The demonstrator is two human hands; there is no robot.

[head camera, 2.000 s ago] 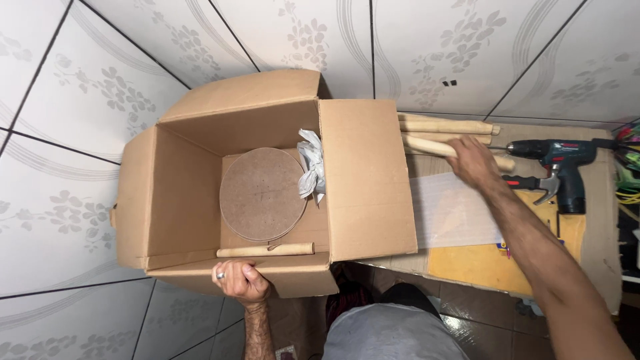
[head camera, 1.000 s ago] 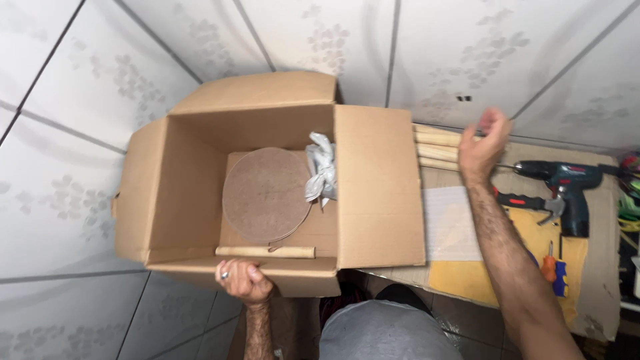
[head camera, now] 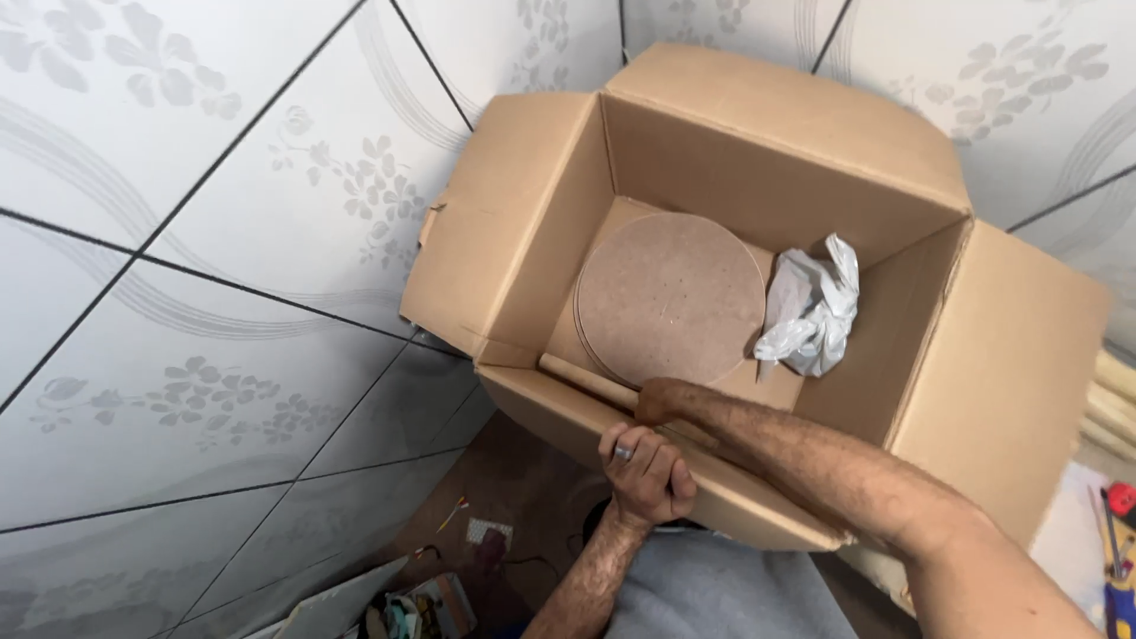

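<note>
A cardboard box stands with its flaps spread outward. My left hand, wearing a ring, is clenched on the box's near edge. Over that edge, my right hand reaches inside and closes around a pale wooden rod lying along the near wall; its fingers are mostly hidden. Thin brown round boards, stacked, lie on the box floor beyond the rod. A knotted grey plastic bag sits to their right, against the right side of the box.
More wooden rods lie past the right flap. A tool with a blue handle shows at the right edge. Tiled walls rise behind and left of the box. Below left, on the floor, are a small bin of items and cables.
My right hand has moved left from above the rods on the table down into the box, onto the rod there. My left hand remains at the box's near edge. The view has shifted left.
</note>
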